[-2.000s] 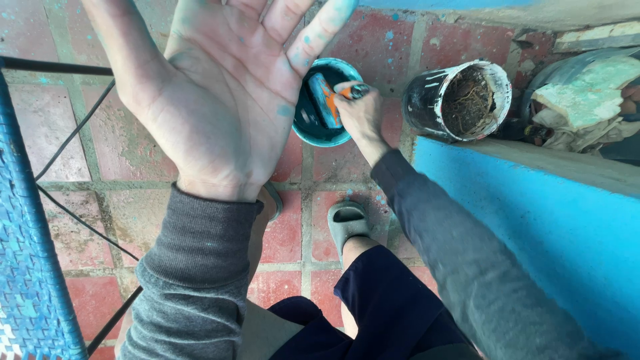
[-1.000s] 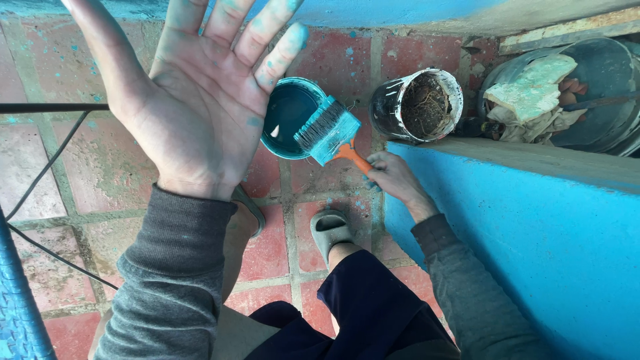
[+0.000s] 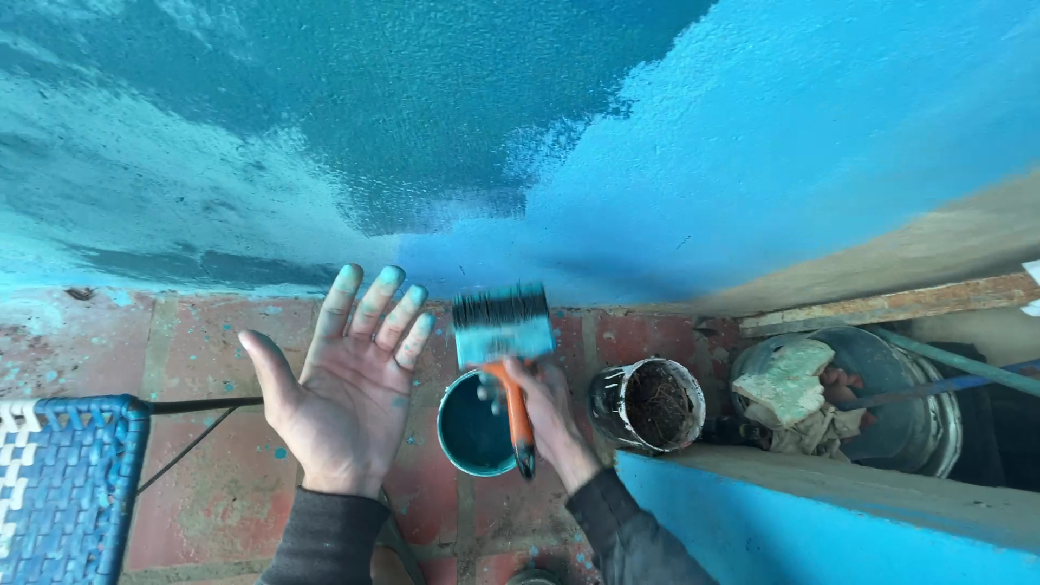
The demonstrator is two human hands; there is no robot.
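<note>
My left hand is raised palm up with its fingers apart, teal paint on the fingertips, and holds nothing. My right hand grips the orange handle of a wide paintbrush, whose dark bristles point toward the wall and whose ferrule is smeared light blue. Below the brush, on the floor, a round bucket of teal paint is partly hidden by the right hand. Beyond both hands rises the wall, dark teal at the upper left and middle, bright blue at the right.
A paint-streaked pot of soil and dry roots stands right of the bucket. Farther right, a large bucket holds rags and debris. A low blue ledge runs along the lower right. At the left is a blue-and-white woven chair. Paint spots the red tiles.
The brush was in the paint bucket two seconds ago; my right hand has lifted it out and turned its bristles toward the wall. The view has tilted up, showing much more wall.
</note>
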